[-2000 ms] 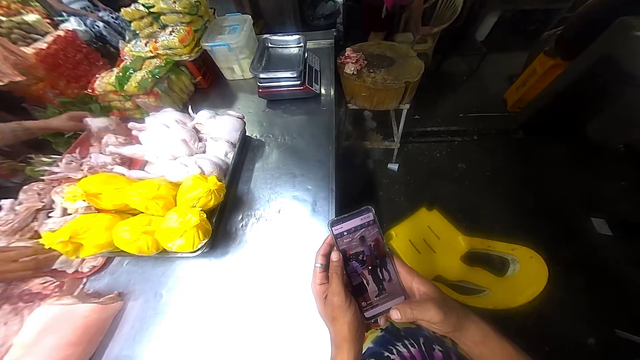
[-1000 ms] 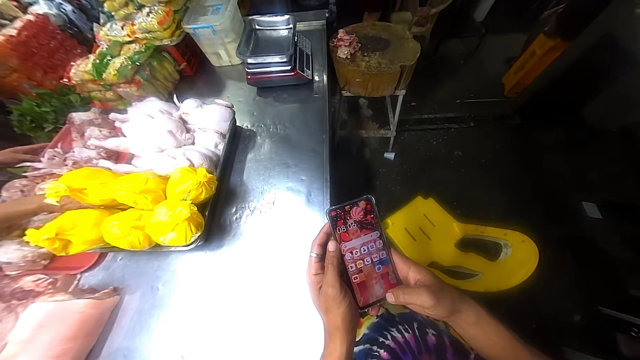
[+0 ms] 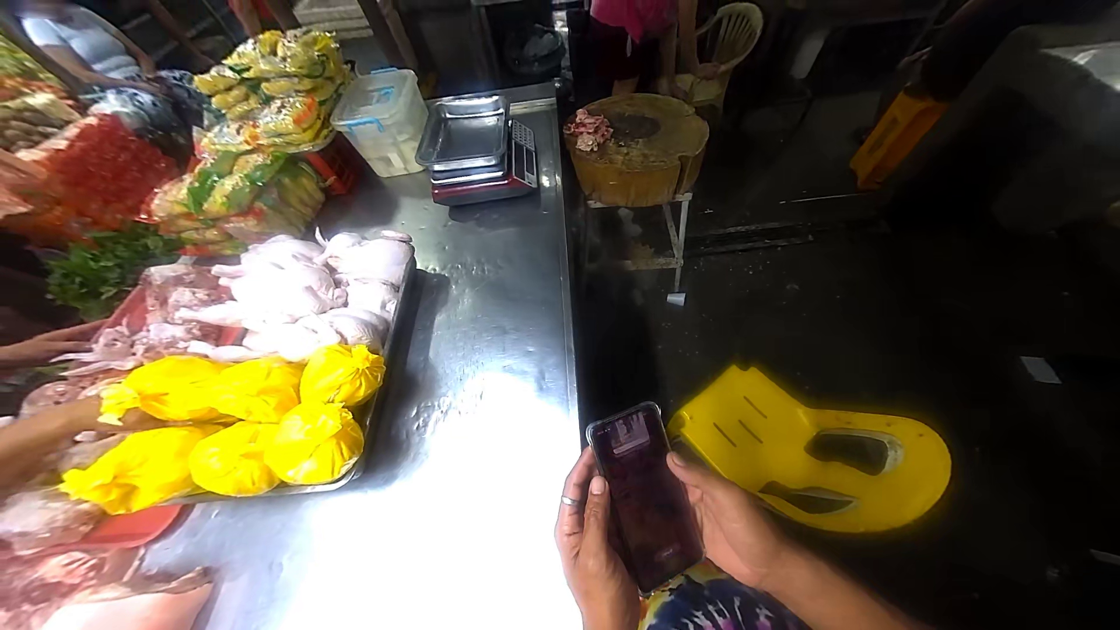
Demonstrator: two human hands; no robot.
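A smartphone [image 3: 649, 507] with a darkened screen is held upright between both hands, near the edge of the metal counter. My left hand [image 3: 595, 542], with a ring on one finger, grips its left side, the thumb along the edge. My right hand [image 3: 731, 525] holds the right side, its thumb near the upper part of that edge. Patterned cloth [image 3: 717, 604] shows below the phone. To the left, yellow plastic bundles [image 3: 319, 442] and whole plucked chickens [image 3: 284, 284] lie on a metal tray [image 3: 385, 385].
The metal counter [image 3: 490, 324] carries a digital scale [image 3: 486, 179], a lidded plastic container [image 3: 381, 122] and bagged vegetables [image 3: 254, 192]. Another person's arms [image 3: 44, 442] reach in from the left. A chopping block [image 3: 643, 149] with meat scraps stands beyond, near a person [image 3: 639, 26]. A yellow plastic chair [image 3: 814, 455] is at right.
The phone's screen went from a picture of people to a home screen with icons, and is now dark. At left, another person's arm has come forward over the yellow bundles. Both my hands keep holding the phone.
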